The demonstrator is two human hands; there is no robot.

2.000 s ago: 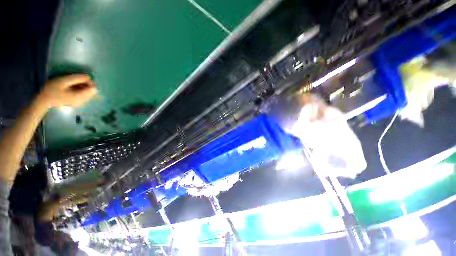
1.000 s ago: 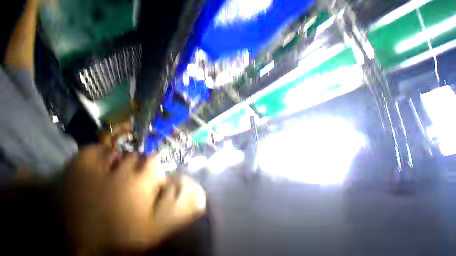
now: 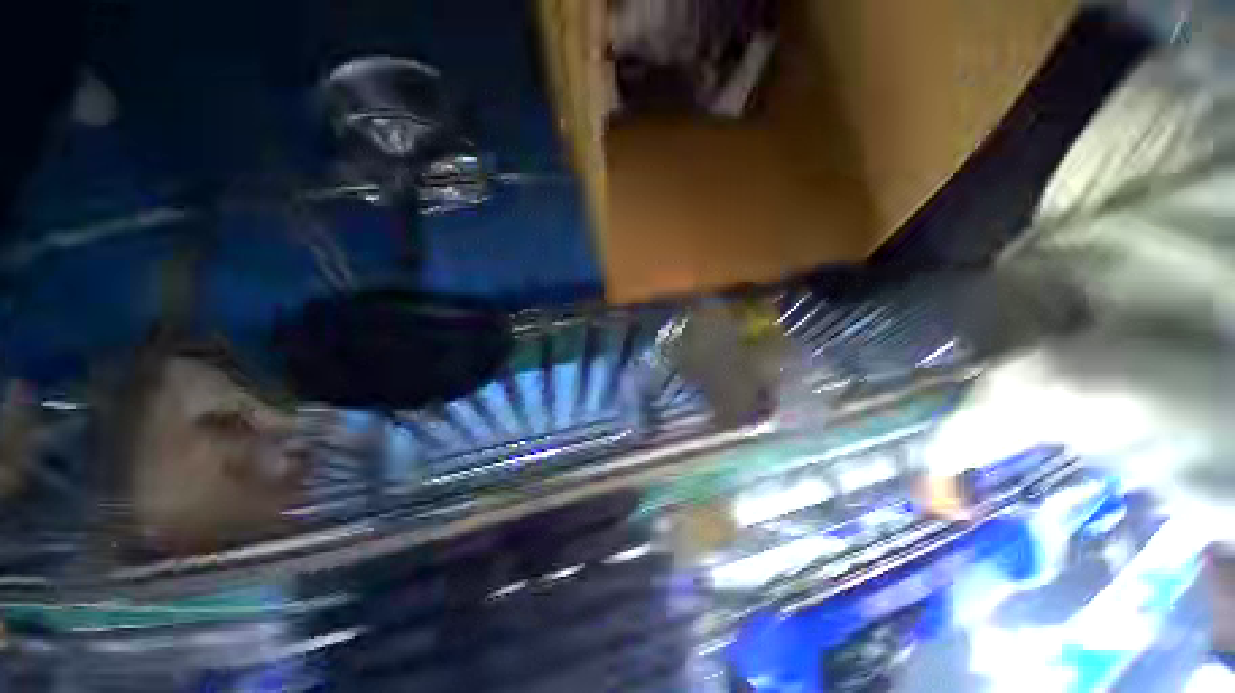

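Note:
The view is badly blurred and looks upside down. A skin-coloured shape, apparently a hand with curled fingers (image 3: 210, 460), is at the left in the head view. I cannot tell whether it is mine, which hand it is, or whether it holds anything. The green bench edge (image 3: 149, 609) runs below it, rising to the right. No worked part can be made out in or beside the hand. No other hand can be identified as mine.
An open brown cardboard box (image 3: 738, 203) is at the top middle. A stool with a round black seat (image 3: 393, 355) is left of it. A person in pale clothing (image 3: 1138, 325) fills the right side, a hand (image 3: 944, 494) near blue bins (image 3: 799, 650).
The view has swung from the bench and bin rack to the floor side, with box, stool and pale-clothed person now showing. The large near hand no longer fills the bottom.

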